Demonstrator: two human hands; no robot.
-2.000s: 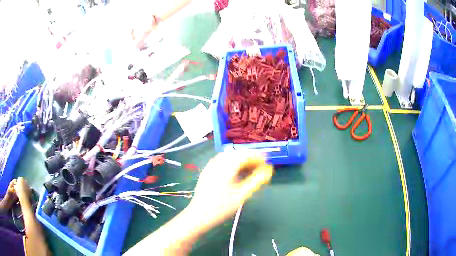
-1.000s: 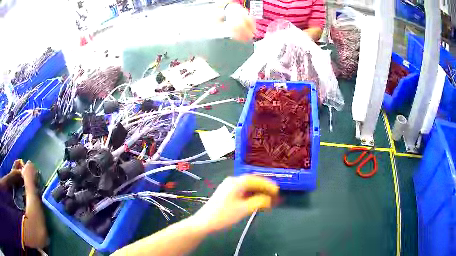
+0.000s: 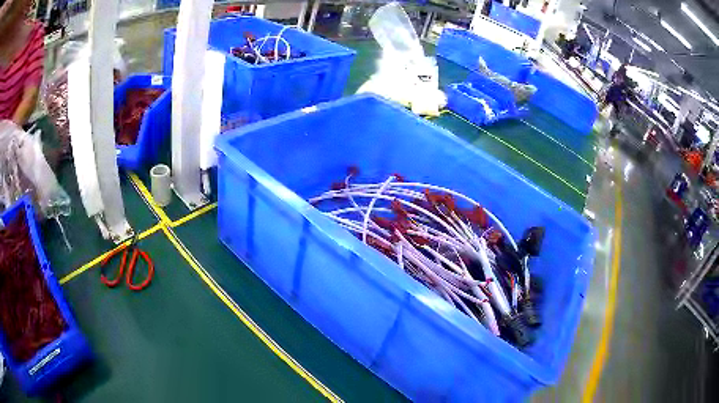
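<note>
Neither of my hands is in the picture. A large, deep blue crate (image 3: 339, 275) stands nearest in front of me. White wire harnesses (image 3: 441, 260) with red-brown connector housings lie curved inside it. Black parts (image 3: 516, 323) lie at their right end. The housing bin (image 3: 59, 358), blue with a white label, is cut off by the left edge and holds many red-brown connector housings (image 3: 27, 291).
Scissors with orange-red handles (image 3: 128, 268) lie on the green bench by the white posts (image 3: 105, 118). A short white tube (image 3: 160, 185) stands between the posts. Behind are another blue crate (image 3: 292, 83) and a small blue bin (image 3: 158, 130). A person's striped sleeve (image 3: 22, 71) shows top left.
The view has swung to the right. My hand by the housing bin has left the picture, as has the left harness bin. The large crate's inside now shows.
</note>
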